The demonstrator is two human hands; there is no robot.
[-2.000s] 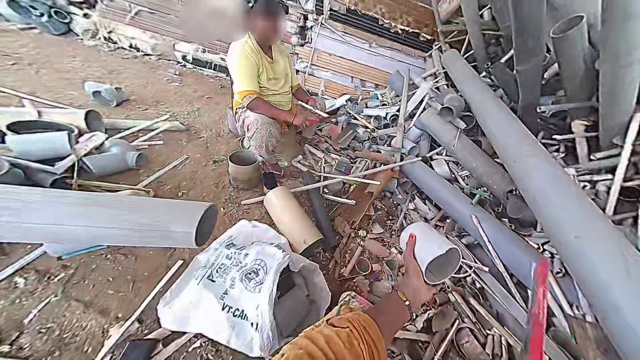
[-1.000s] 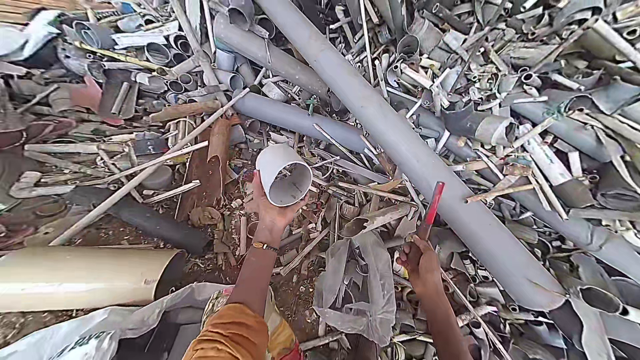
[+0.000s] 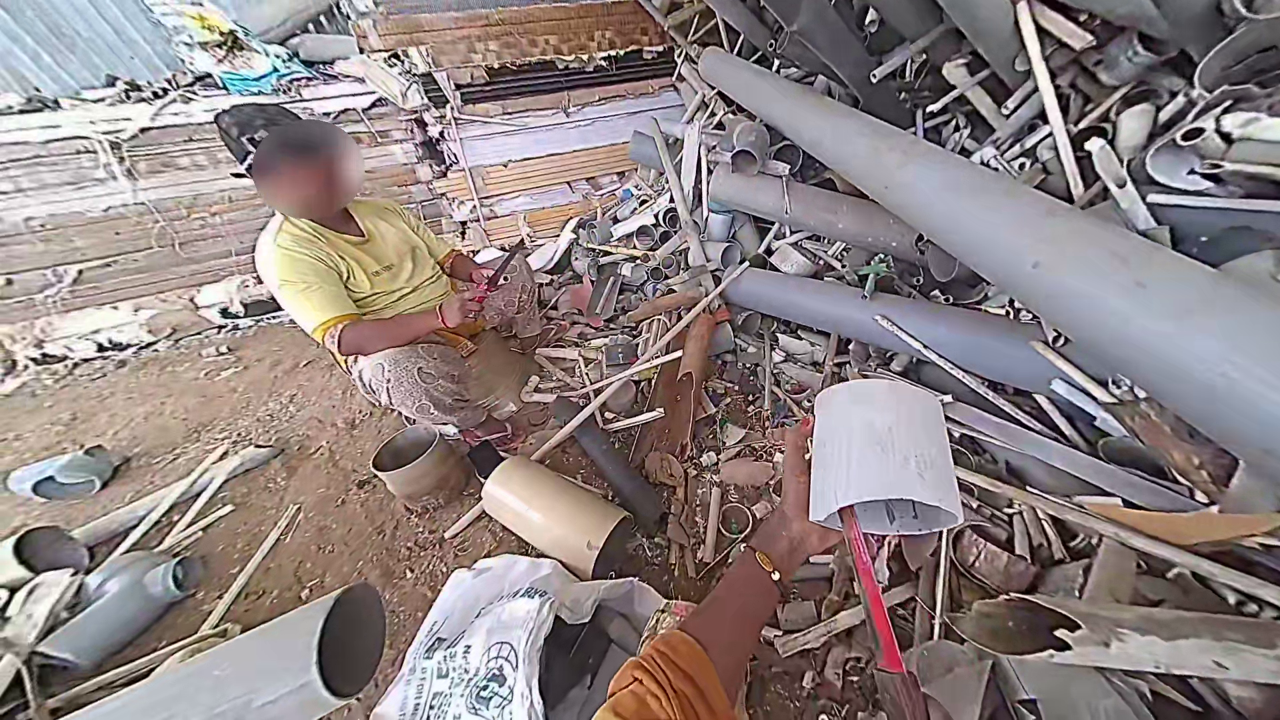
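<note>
My left hand [image 3: 795,500], with a bangle at the wrist, grips a short piece of light grey pipe [image 3: 885,450] by its left side. The pipe's open end faces down and toward me. A narrow red tool [image 3: 872,590] reaches up from the bottom edge, its tip at the pipe's lower rim; whether it touches the pipe cannot be told. I do not see my right hand. Below and left of my left hand, a white printed sack [image 3: 470,635] stands open with dark pieces inside. A cream pipe section [image 3: 555,510] lies behind the sack.
A person in a yellow shirt [image 3: 365,270] squats at the left, holding a dark-bladed tool [image 3: 503,268]. Long grey pipes [image 3: 960,210] cross a heap of pipe scraps on the right. A large grey pipe [image 3: 260,655] lies at lower left, a short round pipe piece [image 3: 415,462] near the person.
One second ago my right hand showed with the red tool, apart from the pipe; now the tool's tip is at the pipe's rim and that hand is out of sight. The view has swung up and left.
</note>
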